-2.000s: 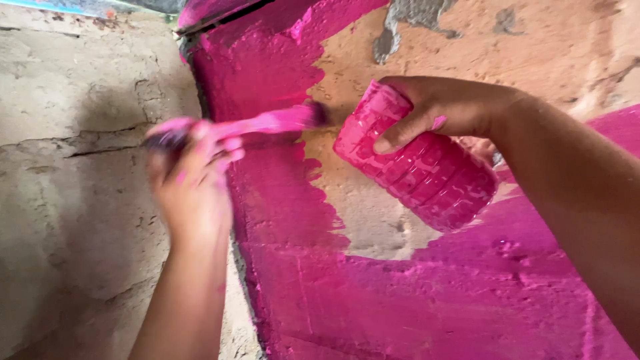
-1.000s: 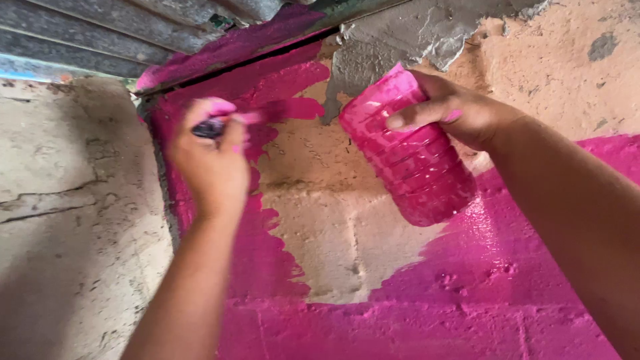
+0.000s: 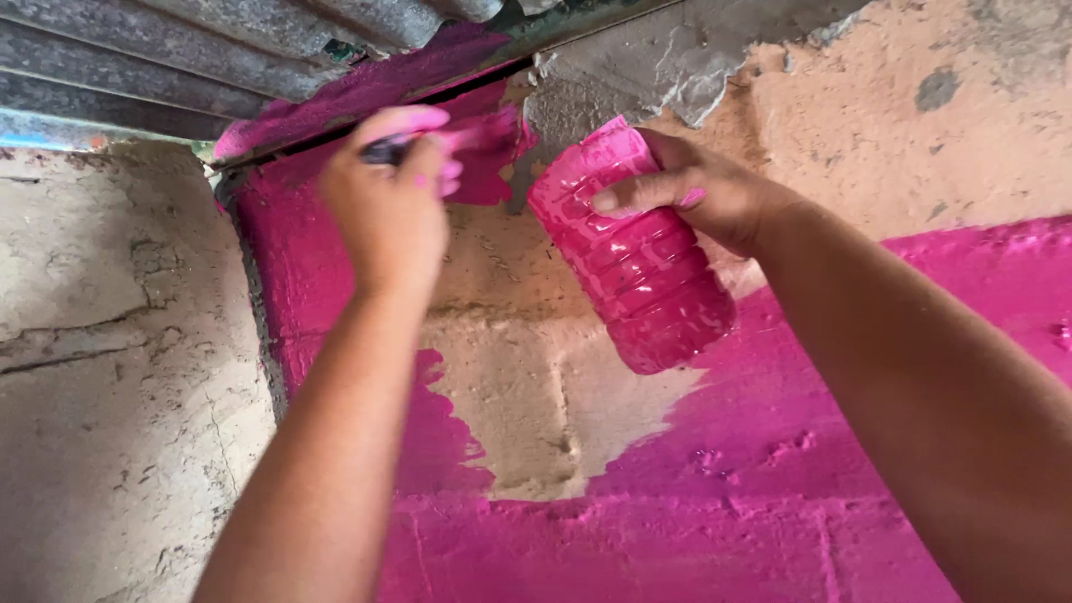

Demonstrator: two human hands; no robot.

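My left hand (image 3: 389, 201), its fingers smeared with pink, grips the dark handle of a paintbrush (image 3: 481, 134). The blurred, pink-coated bristles lie against the upper wall, just below the dark gap under the roof edge. In my right hand (image 3: 703, 184) is a ribbed clear plastic bottle (image 3: 636, 268), cut open at the top and coated with pink paint. It tilts, its open end toward the upper left. Behind both hands the wall (image 3: 519, 394) shows bare peach plaster between areas of magenta paint.
Corrugated metal roofing (image 3: 159, 59) slopes across the upper left. An unpainted, cracked plaster wall (image 3: 126, 360) meets the magenta wall at a corner on the left. Rough grey cement (image 3: 628, 75) borders the peach plaster near the top.
The brush has moved up toward the roof edge, and magenta now covers more of the wall there than one second ago. The bottle stays in my right hand. The view has shifted upward.
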